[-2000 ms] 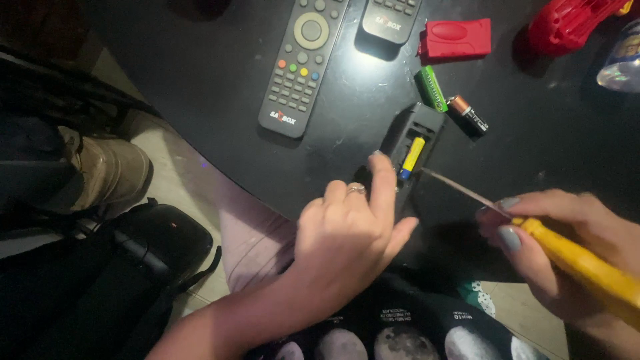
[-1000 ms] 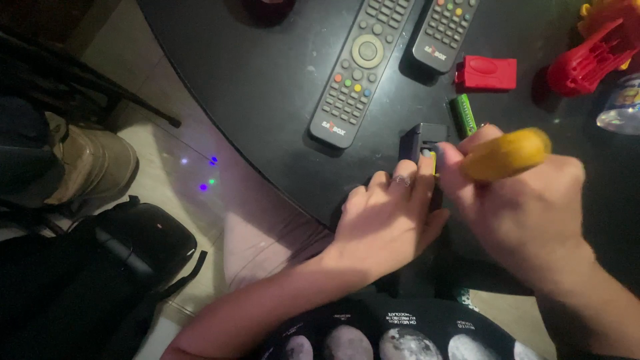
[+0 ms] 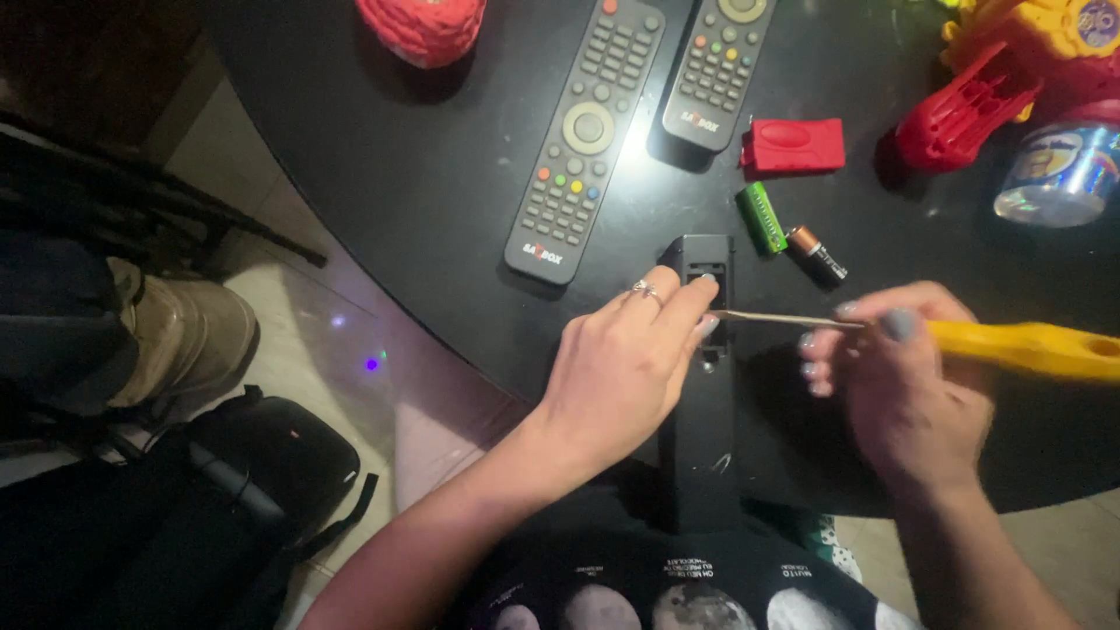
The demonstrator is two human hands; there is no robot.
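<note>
A black remote control [image 3: 704, 411] lies back side up at the table's near edge, its battery compartment uncovered. My left hand [image 3: 612, 376] rests on it, fingertips at the compartment; they hide most of the inside. My right hand [image 3: 919, 385] holds a yellow-handled tool [image 3: 1024, 347] with a thin metal shaft, whose tip is at the compartment beside my left fingers. The exact kind of tip cannot be told. Beyond the remote, a green battery [image 3: 761, 219] and a black and copper battery [image 3: 817, 256] lie on the table.
Two more remotes, a long one [image 3: 569, 175] and a shorter one [image 3: 713, 83], lie face up. Near them are a red plastic piece [image 3: 794, 145], a red toy part [image 3: 962, 114], a clear labelled container [image 3: 1054, 171] and a red yarn-like ball [image 3: 423, 26]. The round black table's edge [image 3: 350, 262] curves at left.
The tool, upright over the compartment one second ago, now lies nearly level with its handle to the right. My right hand has moved right, uncovering the black and copper battery. The view has shifted.
</note>
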